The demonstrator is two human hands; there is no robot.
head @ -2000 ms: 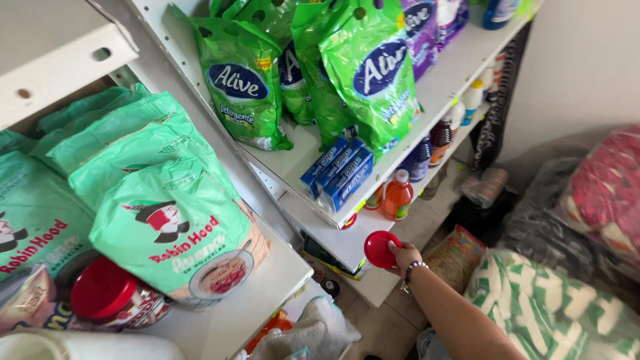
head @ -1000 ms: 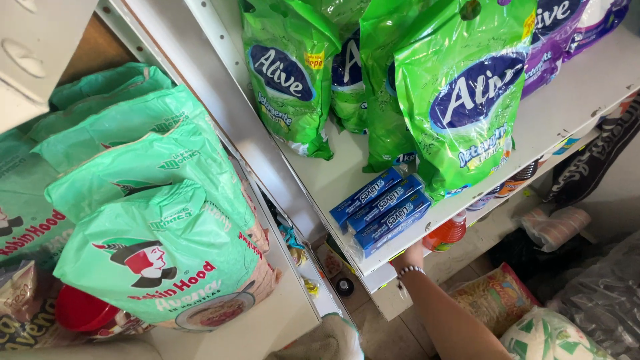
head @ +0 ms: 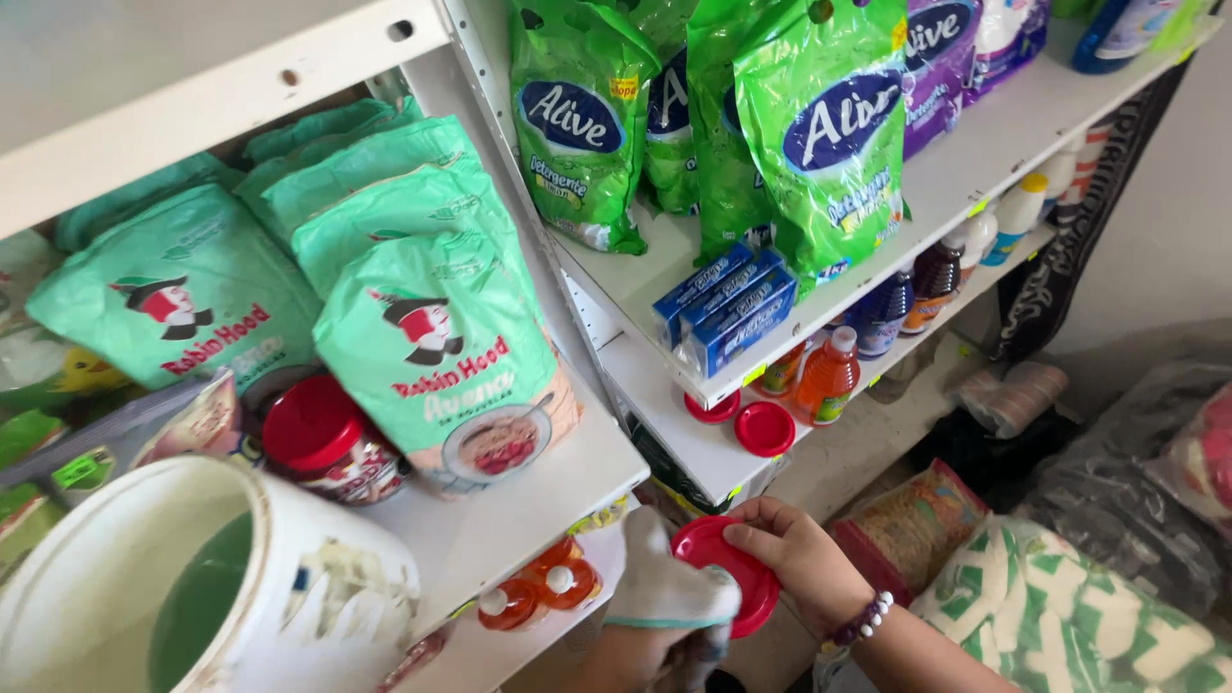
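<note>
My left hand (head: 669,577), in a pale fabric glove with a teal edge, holds the left side of a round red plastic lid (head: 746,592). On the lid's upper right rim, my bare right hand (head: 804,558) grips with the thumb on top; a beaded bracelet is on that wrist. Above the hands, on the lower white shelf, one round red lid (head: 765,429) lies near the edge, and another (head: 712,406) lies behind it, partly under the upper shelf. Orange bottles (head: 826,377) stand to their right.
Blue boxes (head: 736,308) and green detergent bags (head: 828,144) stand on the upper shelf. At left are oat bags (head: 433,337), a red-lidded jar (head: 322,433) and a white bucket (head: 337,597). Wrapped packages (head: 1068,606) lie at lower right.
My right hand has drawn back from beneath the shelf edge, where it was one second ago. My gloved left hand has come into view. Two red lids now show on the lower shelf.
</note>
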